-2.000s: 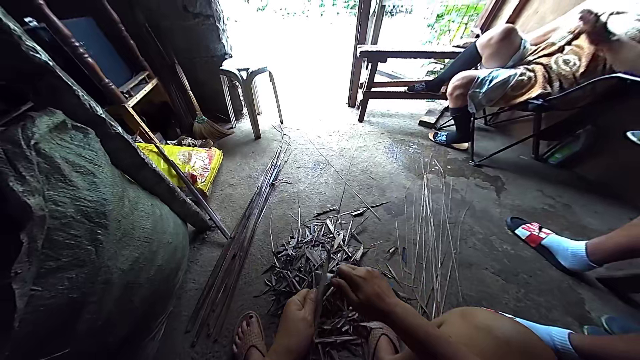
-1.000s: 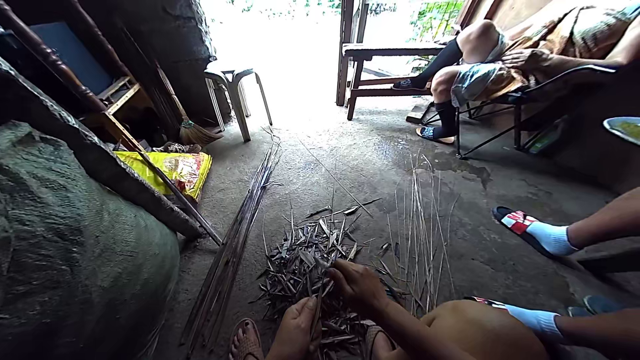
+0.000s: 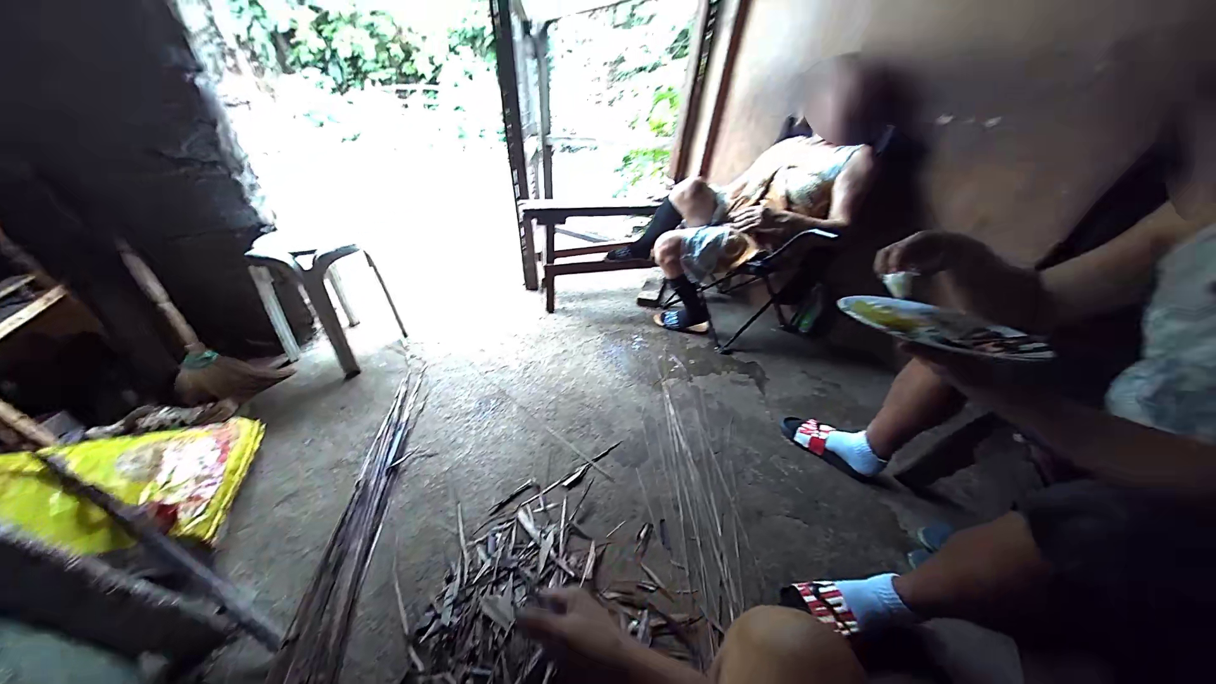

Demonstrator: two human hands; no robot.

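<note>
My right hand (image 3: 579,627) is at the bottom centre, blurred, over a heap of dry leaf strips (image 3: 508,589) on the concrete floor; whether it holds anything cannot be made out. My left hand is out of view. A bundle of long dark leaf strips or ribs (image 3: 366,503) lies lengthwise left of the heap. Thin pale sticks (image 3: 698,475) lie spread out to the right of it.
A plastic stool (image 3: 318,275), a broom (image 3: 223,375) and a yellow printed sack (image 3: 123,484) are on the left. A wooden bench (image 3: 589,211) stands by the doorway. One person reclines in a folding chair (image 3: 793,249); another, close at right, holds a plate of food (image 3: 940,328).
The view has swung up and to the right, showing more of both seated people. My left hand, earlier beside my right hand over the heap, is now out of the picture.
</note>
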